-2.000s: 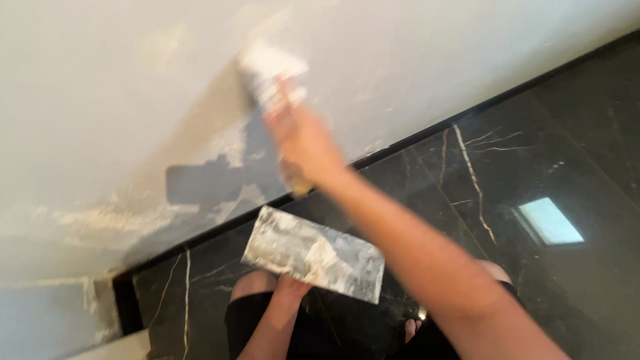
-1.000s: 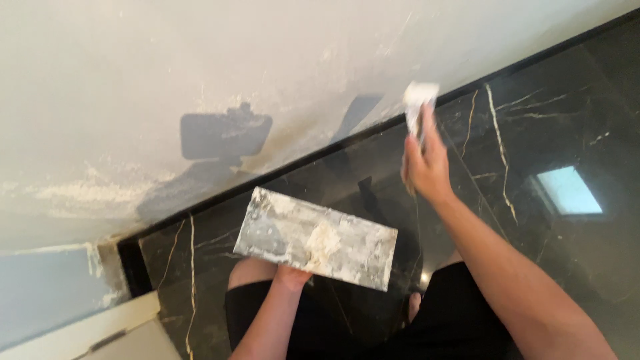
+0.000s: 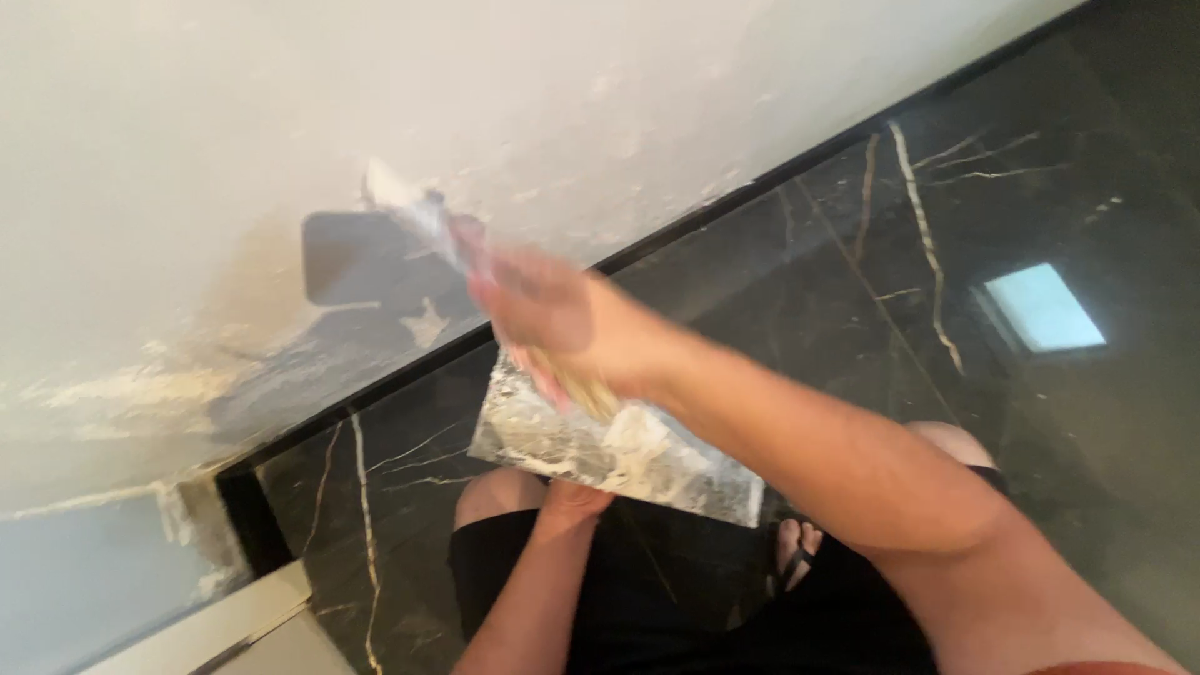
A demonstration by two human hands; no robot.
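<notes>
My right hand [image 3: 553, 309] grips a putty knife [image 3: 412, 206], blurred by motion, with its whitish blade at or close to the wall [image 3: 525, 84]; whether it touches cannot be told. The handle end sticks out below my fist. My left hand [image 3: 577, 502] holds a rectangular plasterer's hawk [image 3: 675, 469] from beneath, its face smeared with filler. A lump of pale filler [image 3: 642, 436] lies on the hawk, partly behind my right wrist. Rough, patchy plaster [image 3: 141, 389] shows low on the wall.
A black skirting strip [image 3: 656, 239] runs along the wall's foot beside the dark veined tile floor [image 3: 797, 309]. At the lower left are a wall corner and a pale ledge [image 3: 225, 623]. My knees and a sandalled foot [image 3: 797, 553] are below the hawk.
My right hand with the putty knife has moved left, from over the floor near the skirting to the wall. The left hand still holds the hawk low.
</notes>
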